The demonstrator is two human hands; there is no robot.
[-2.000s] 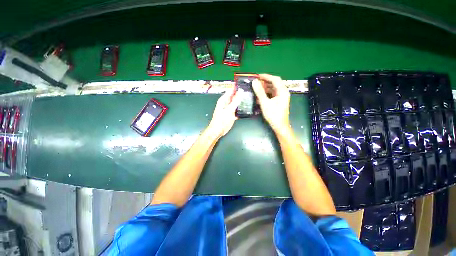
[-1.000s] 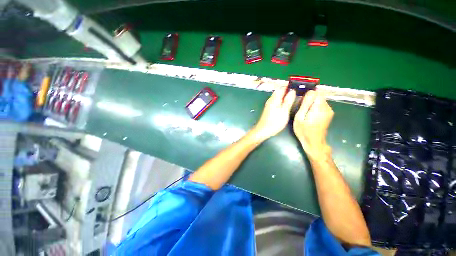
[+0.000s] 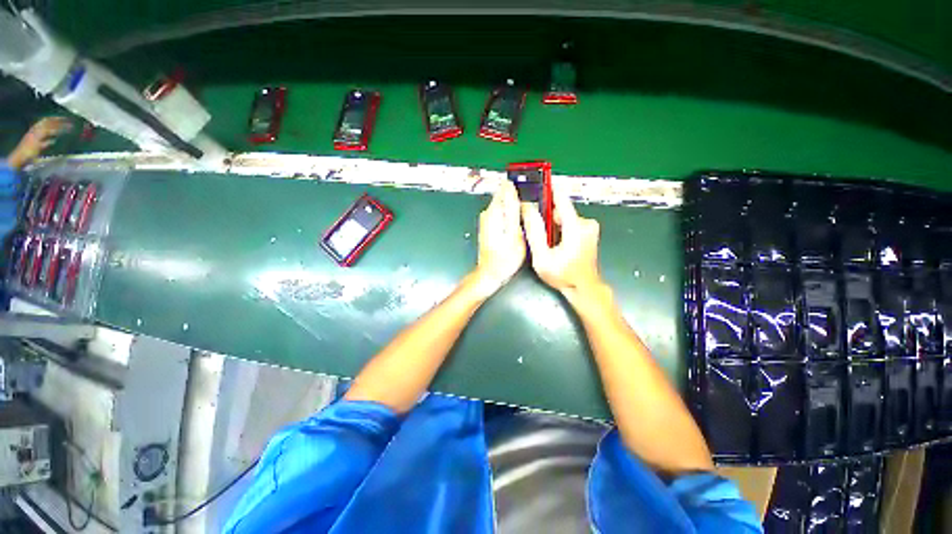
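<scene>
A handset (image 3: pixel 532 184) with a red rim and mostly black face is held upright between both hands, just in front of the whitish belt rail. My left hand (image 3: pixel 501 236) grips its left side. My right hand (image 3: pixel 566 244) grips its right and lower side, with the thumb across the face. The fingers hide the lower part of the handset. A set-aside handset (image 3: pixel 357 231), red and black with a pale rectangle, lies tilted alone on the green bench to the left.
Several red-rimmed phone bodies (image 3: pixel 441 112) lie on the green belt beyond the rail (image 3: pixel 418 175). A black blister tray (image 3: pixel 825 313) covers the right side. A filled tray (image 3: pixel 54 235) is at far left, near another person's hand (image 3: pixel 42 141). A pale arm-like fixture (image 3: pixel 115 99) crosses upper left.
The view has swung back from its leftward turn a second ago. The handset stays in both hands; it now shows its red right side, and the right thumb lies over its face.
</scene>
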